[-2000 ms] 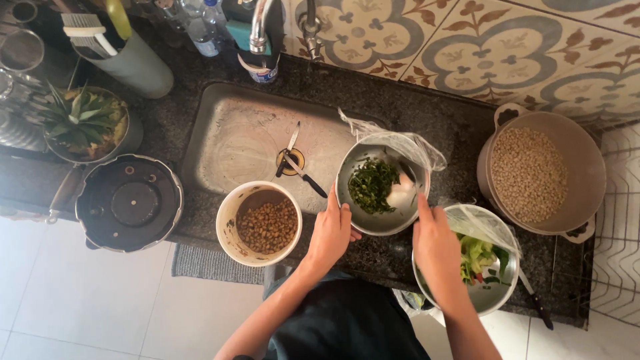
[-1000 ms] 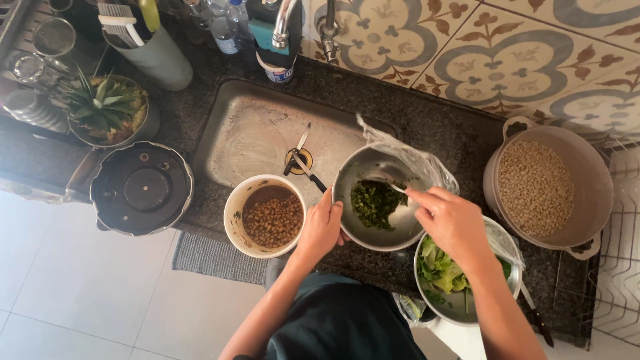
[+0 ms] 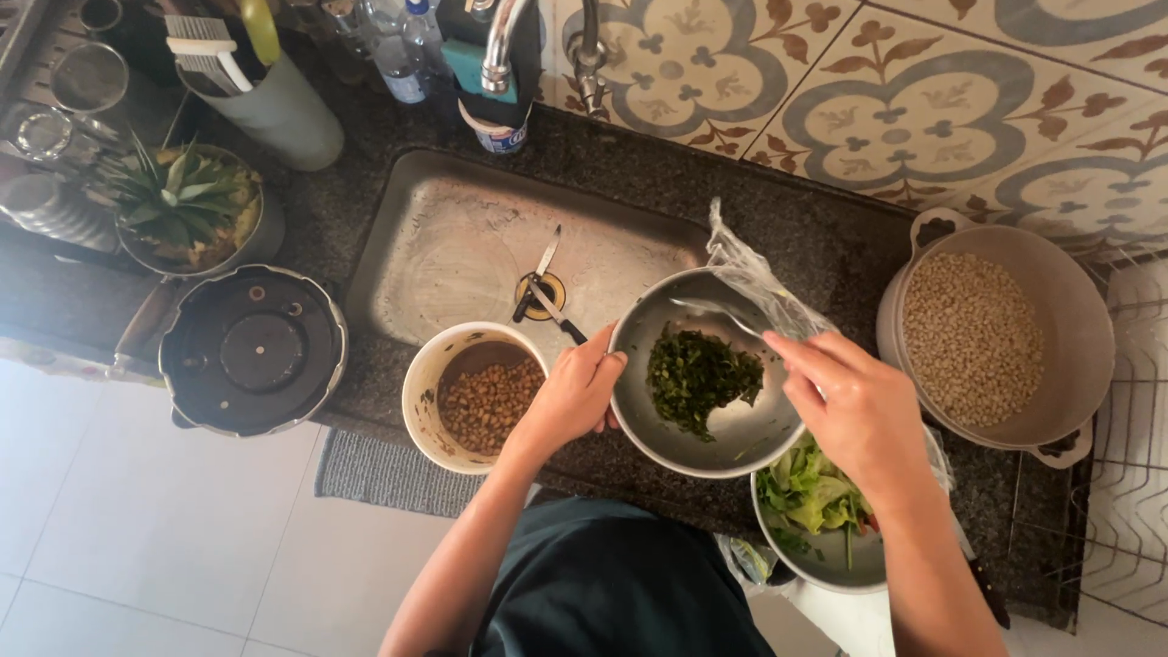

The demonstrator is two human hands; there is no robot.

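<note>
My left hand [image 3: 573,388] grips the left rim of a metal bowl [image 3: 657,438] that holds chopped dark greens [image 3: 698,376]. In my right hand [image 3: 844,397] is the handle of a metal spoon or fork [image 3: 716,310], its far end over the bowl. Clear plastic film [image 3: 762,283] hangs at the bowl's upper right rim. Left of my left hand stands a white tub [image 3: 422,401] of cooked beans [image 3: 484,401] in brown liquid. A second metal bowl [image 3: 826,570] with salad leaves [image 3: 812,493] sits partly under my right forearm.
Two knives [image 3: 547,265] lie crossed at the drain of the sink [image 3: 438,210]. At right stands a large pot [image 3: 1072,338] of pale grains or beans [image 3: 972,338]. A dark pan or lid [image 3: 260,351], a potted plant [image 3: 187,201] and a utensil holder [image 3: 297,114] are at left, the faucet [image 3: 497,64] behind.
My right hand, two seconds ago on the bowl's right rim, now holds the utensil. The greens look more gathered and darker, and the white item beside them no longer shows clearly.
</note>
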